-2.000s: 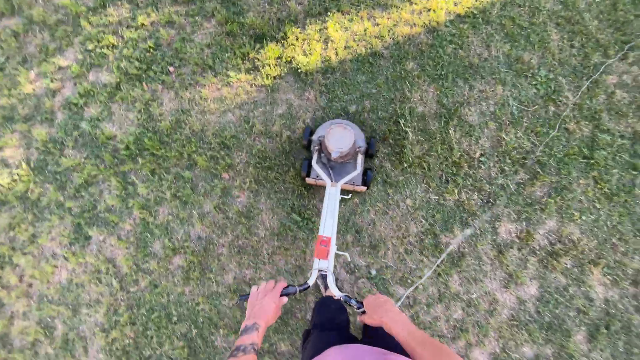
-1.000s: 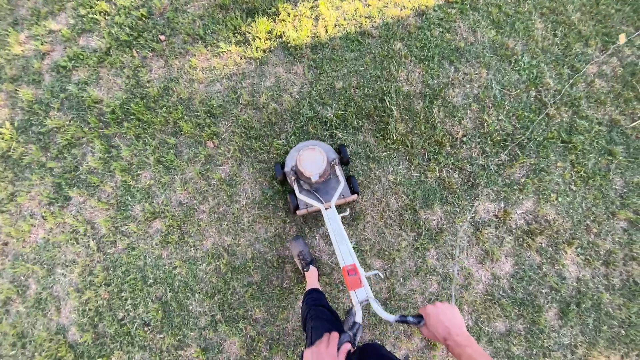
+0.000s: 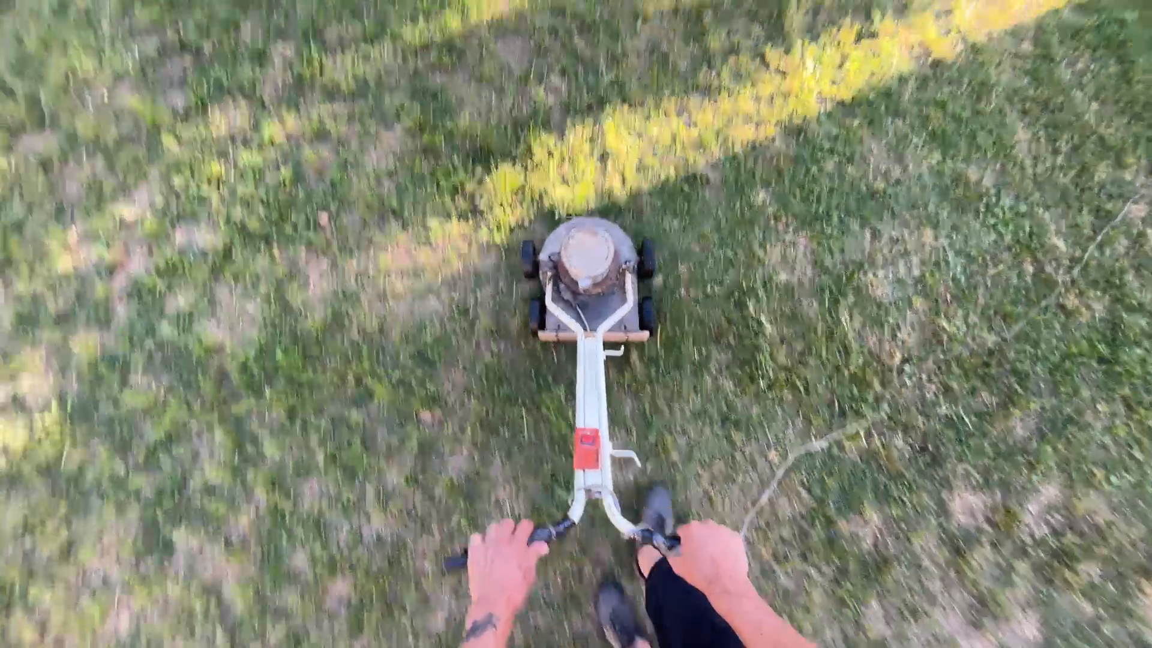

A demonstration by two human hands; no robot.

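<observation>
A lawn mower with a round grey deck [image 3: 587, 256], black wheels and a white tubular handle [image 3: 591, 387] stands on the grass, straight in front of me. A red switch box [image 3: 587, 448] sits on the handle, with hooks on its right side. My left hand [image 3: 505, 560] lies over the left black grip [image 3: 457, 562], its fingers over the bar. Around the right end of the handlebar my right hand [image 3: 711, 551] is closed. The undersides of both hands are hidden.
A thin pale cord [image 3: 796, 457] runs over the grass from beside my right hand toward the upper right. My shoes [image 3: 617, 612] are on the grass just behind the handlebar. A sunlit strip of grass [image 3: 666, 135] crosses beyond the mower.
The mower, turned at a slant one second ago, now points straight ahead, and its front is close to the sunlit strip. My left hand is again on the left part of the handlebar.
</observation>
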